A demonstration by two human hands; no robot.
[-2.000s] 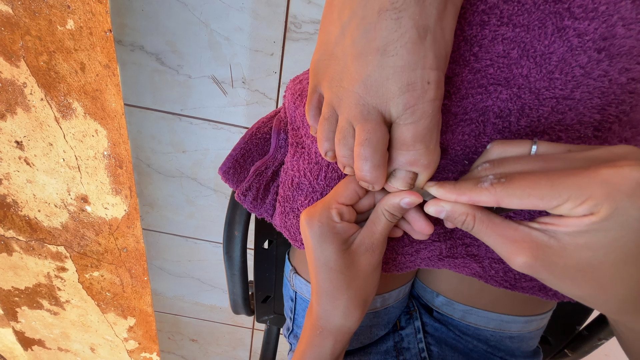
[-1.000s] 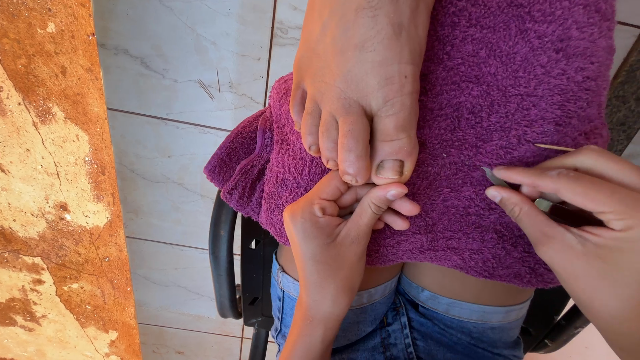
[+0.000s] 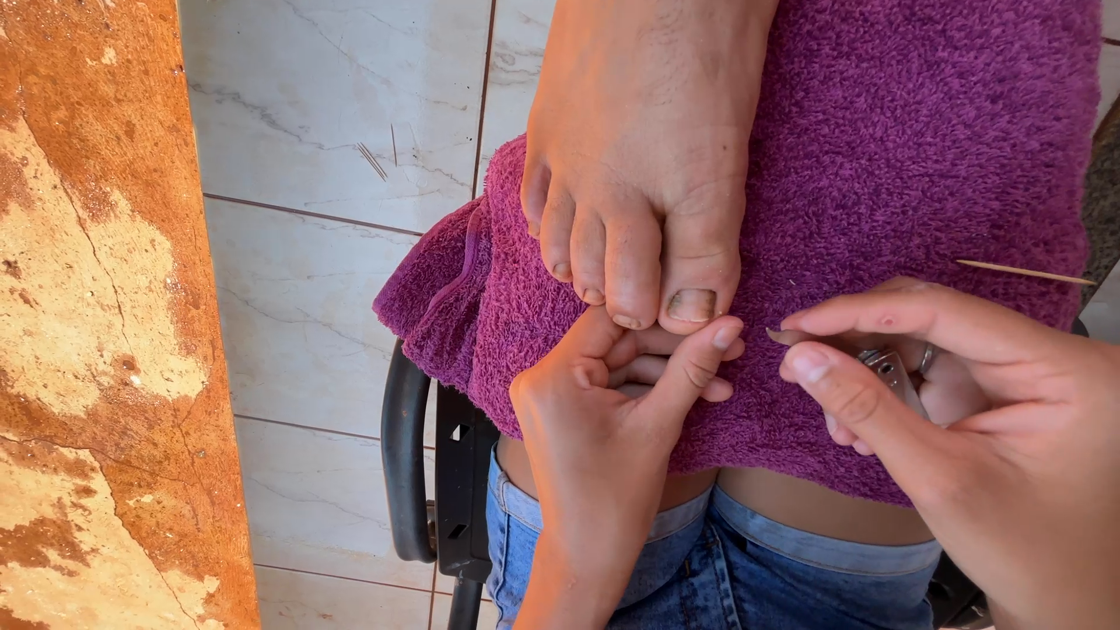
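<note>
A bare foot point(image 3: 647, 131) rests on a purple towel point(image 3: 910, 157), its big toenail point(image 3: 692, 304) darkened along parts. My left hand point(image 3: 621, 394) has curled fingers under the tip of the big toe point(image 3: 700, 254), with the thumb beside it. To the right of that toe, my right hand point(image 3: 954, 385) pinches a small pointed metal blade point(image 3: 777, 336) between thumb and index finger. Its tip is apart from the toe. A metal body with a hole point(image 3: 891, 372), seemingly of nail clippers, shows inside the right hand; the rest is hidden by the fingers.
A thin wooden stick point(image 3: 1024, 272) is over the towel, above my right hand. Several thin slivers point(image 3: 372, 161) lie on the tiled floor point(image 3: 306, 324). A black chair frame point(image 3: 407, 455) is left of the denim shorts point(image 3: 630, 577); a stained orange surface point(image 3: 105, 350) fills the left side.
My right hand was at the big toe two seconds ago, then stood well off to the right, and is now closer to the toe again. My left hand has stayed at the toe.
</note>
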